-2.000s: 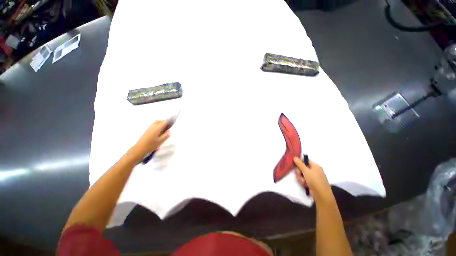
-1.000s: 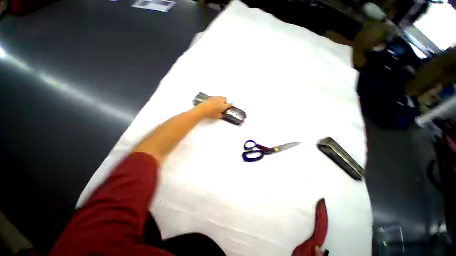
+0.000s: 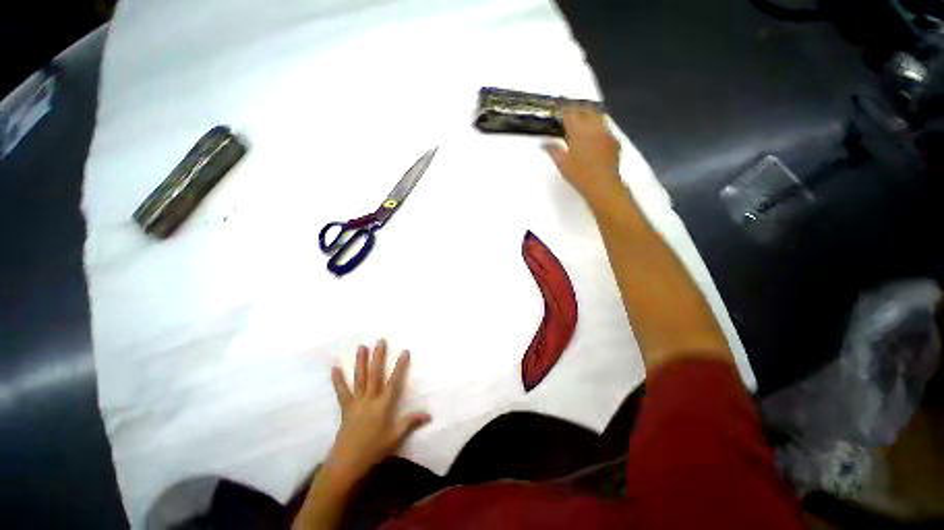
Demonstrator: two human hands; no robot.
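Observation:
The white fabric lay (image 3: 279, 331) spreads under everything, its near edge scalloped. My left hand (image 3: 373, 407) lies flat on it near that edge, fingers spread, holding nothing. My right hand (image 3: 590, 150) grips the right end of a dark wrapped cloth weight (image 3: 518, 112) at the lay's far right edge. The red crescent pattern template (image 3: 556, 311) lies between my hands, untouched. The fabric shears (image 3: 381, 212) lie on the lay, blades pointing away to the right. A second cloth weight (image 3: 190, 182) lies tilted at the left.
The dark table (image 3: 662, 62) shows on both sides of the lay. A small clear item (image 3: 764, 192) lies on the table at right. A clear plastic bag (image 3: 892, 352) hangs at the right edge. White sheets (image 3: 26, 114) lie at far left.
The left hand has left the left weight, now turned differently, and rests near the scalloped edge. The right hand has let go of the template and holds the right weight. The view has swung.

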